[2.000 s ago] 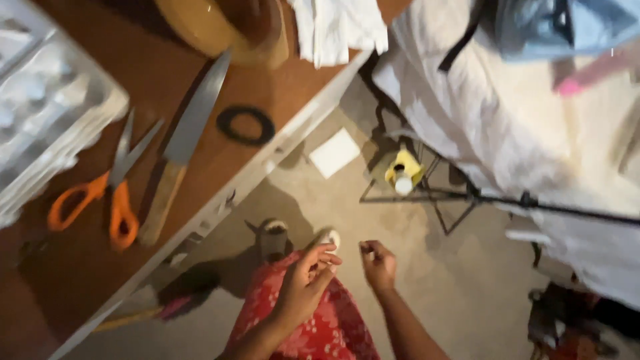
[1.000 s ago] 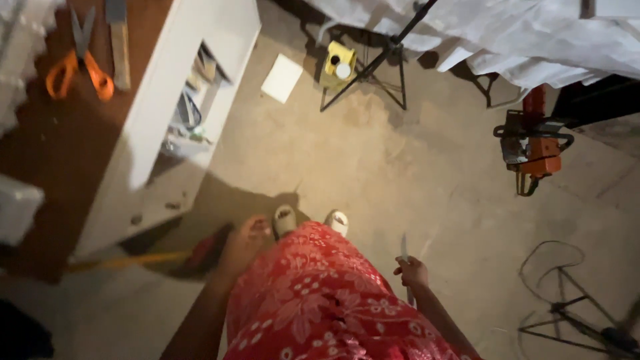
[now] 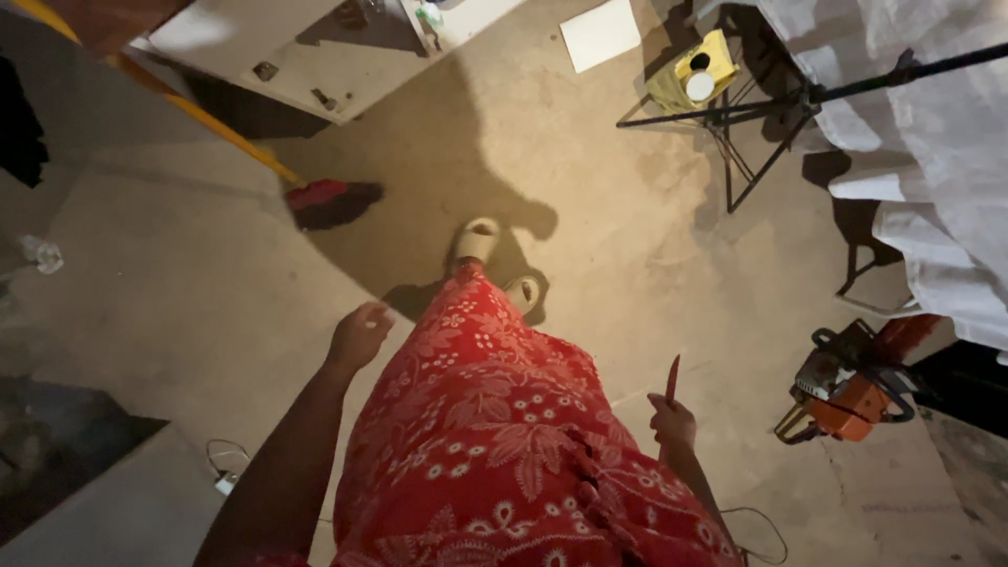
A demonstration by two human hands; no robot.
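Observation:
My right hand (image 3: 673, 425), low at the right of the red patterned dress (image 3: 504, 441), is closed around a slim pointed thing (image 3: 673, 379); it looks like a small knife, its tip pointing up and away from me. On the other side of the dress hangs my left hand (image 3: 361, 337), its fingers loosely curled; I cannot tell whether anything is in it. Light slippers (image 3: 478, 239) show on my feet beyond the hem.
Ahead on the left are a white cabinet (image 3: 370, 83) and a broom with a yellow handle (image 3: 228, 132). A black stand (image 3: 756, 106), a yellow container (image 3: 685, 75) and white paper (image 3: 600, 35) lie ahead right. An orange chainsaw (image 3: 850, 402) rests on the floor at right.
The view has swung away from the work surface with the scissors and large knife towards the floor. My hands, close together two seconds ago, are now apart at either side of the dress.

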